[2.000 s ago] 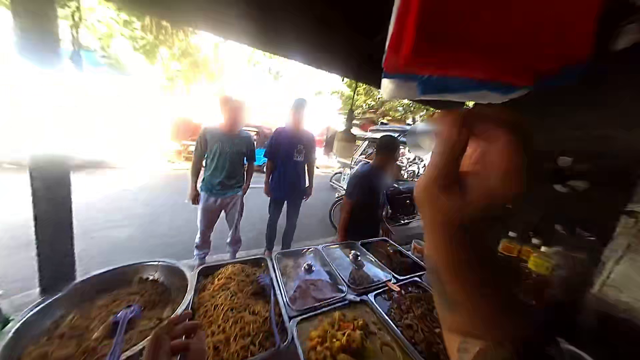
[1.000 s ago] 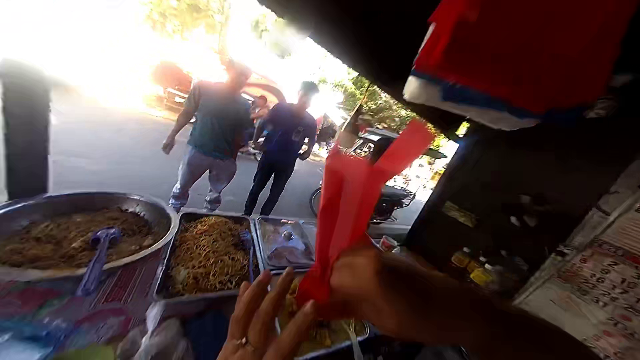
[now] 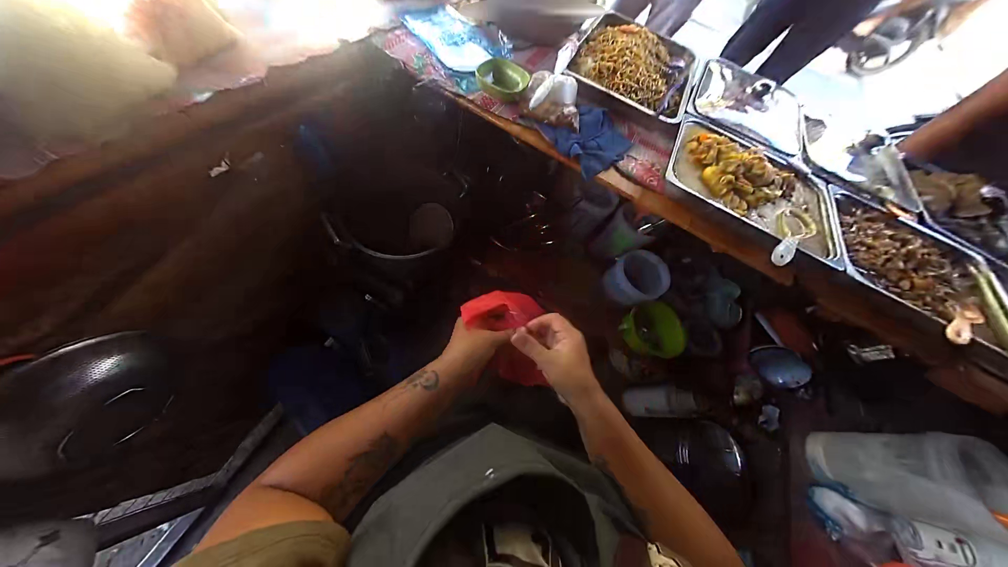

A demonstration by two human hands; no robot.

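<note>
Both hands are together low in front of my body, holding a red plastic bag [image 3: 520, 366] whose mouth is partly spread. My left hand [image 3: 475, 344] grips the bag's left side, with its fingers partly hidden by the plastic. My right hand [image 3: 557, 354] pinches the bag's rim at the right between thumb and fingers. Up on the counter, a metal tray of noodles [image 3: 628, 67], a tray of yellowish stew [image 3: 736, 173] and a tray of chopped dark meat [image 3: 902, 256] stand side by side. A tied clear bag of food [image 3: 556, 101] lies beside a blue cloth [image 3: 589, 142].
Below the counter's wooden edge [image 3: 669, 211] are a pale blue tub [image 3: 636, 277], a green tub [image 3: 654, 329] and a blue bowl [image 3: 780, 367]. A large pot [image 3: 386, 236] stands in shadow ahead, a wok-like pan [image 3: 87, 402] at left. People's legs [image 3: 795, 31] show beyond the trays.
The view has swung strongly down and left. The red bag, hanging long from my right hand one second ago, is now low between both hands with its mouth partly spread.
</note>
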